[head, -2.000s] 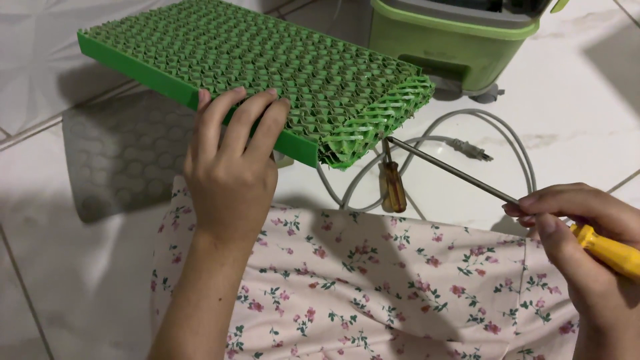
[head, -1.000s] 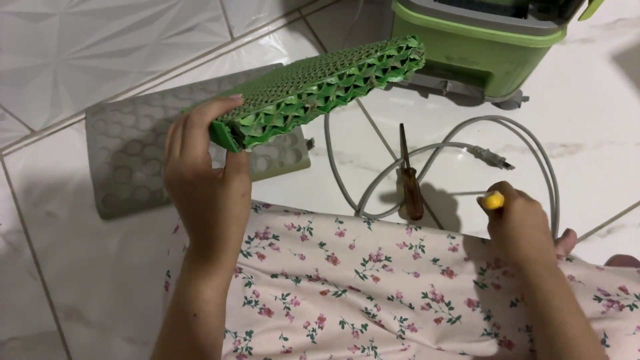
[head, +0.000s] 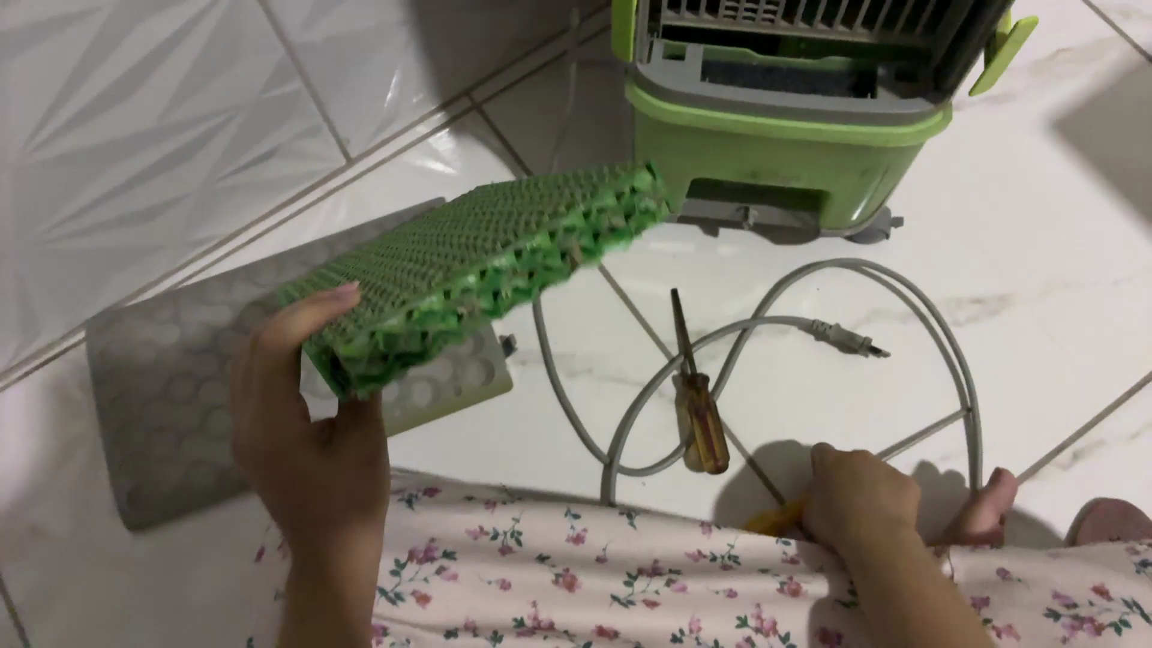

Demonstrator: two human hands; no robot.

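My left hand (head: 310, 432) grips one end of a green honeycomb cooling pad (head: 495, 256), thumb below and fingers over the top, holding it tilted above a grey panel with round dimples (head: 180, 396). Low at the right, my right hand (head: 859, 495) is closed around a screwdriver with a yellow handle (head: 776, 519); its shaft is hidden. Between the hands, a second screwdriver with an amber handle (head: 706, 423) lies on the floor across a grey power cord (head: 553, 378).
A green and grey appliance housing (head: 783, 162), its front open, stands at the top right. The cord's plug (head: 846, 339) rests on the tiled floor below it. Floral fabric (head: 576, 576) covers my lap, and a foot (head: 985, 513) shows beyond my right hand.
My left hand has turned the green pad from nearly flat to a steep tilt. My right hand has moved the yellow-handled screwdriver away from the pad's edge, down to the floor beside my lap.
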